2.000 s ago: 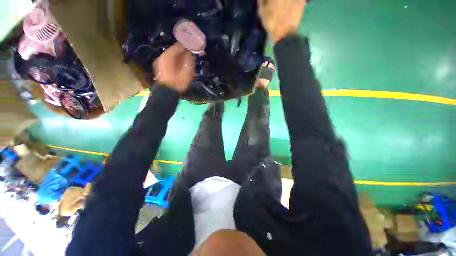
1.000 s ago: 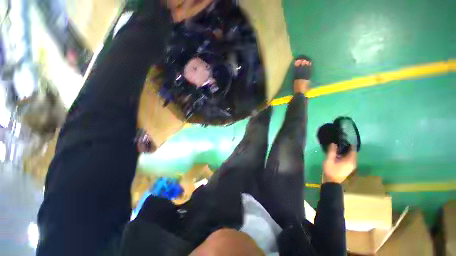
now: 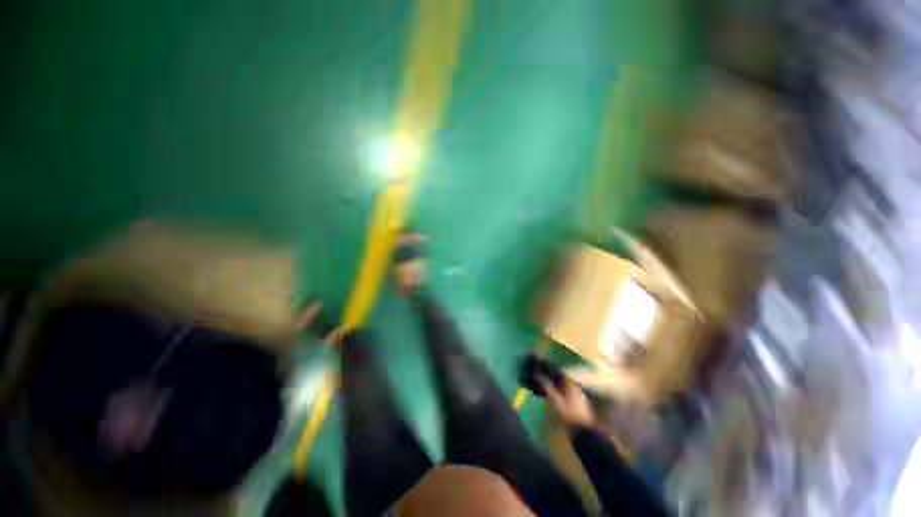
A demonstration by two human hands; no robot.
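The whole view is blurred. My right hand (image 3: 572,401) is at the lower right, closed around a black fan part (image 3: 540,375), beside an open carton (image 3: 588,293). A white block (image 3: 633,317) shows inside that carton. A large carton (image 3: 217,278) at the lower left holds a dark heap (image 3: 212,404) with a pinkish piece (image 3: 131,419) on it. I cannot make out my left hand; only a dark shape, perhaps my sleeve, shows at the bottom edge.
Green floor (image 3: 232,111) with yellow lane lines (image 3: 379,237) runs ahead. My legs and feet are at the lower middle. More brown cartons (image 3: 717,252) and blurred pale clutter stand along the right side.
The view has swung to the right, so the carton with the dark heap now lies at the lower left. My right hand with the black part is now beside the open carton.
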